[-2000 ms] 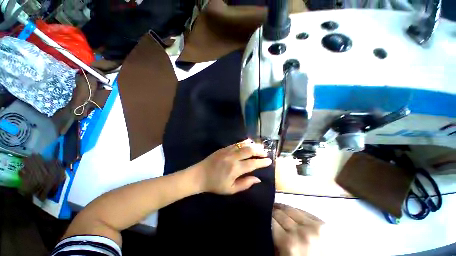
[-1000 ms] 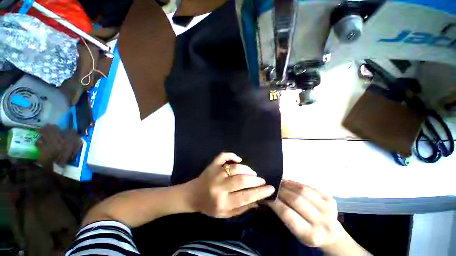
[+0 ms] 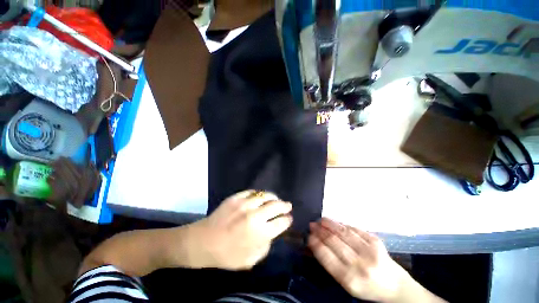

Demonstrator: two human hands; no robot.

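A black panel [image 3: 266, 136] lies on the white table, runs up under the needle area of the sewing machine [image 3: 322, 109] and hangs over the table's front edge. My left hand [image 3: 251, 228] is on the panel near that edge, its fingers curled; whether it pinches cloth is unclear. My right hand [image 3: 351, 254] holds the panel's right edge between thumb and fingers at the table's front edge. A brown panel [image 3: 177, 77] lies left of the black one.
A small brown folded piece [image 3: 452, 142] lies beside black-handled scissors [image 3: 514, 163] right of the needle. A grey fan-like device [image 3: 44, 133], a green-labelled item [image 3: 32, 179], a silvery bag [image 3: 47, 68] and a red bag [image 3: 80, 26] are at the left.
Both hands moved from beside the needle to the table's front edge. Since one second ago, my left hand has shifted left, apart from my right hand.
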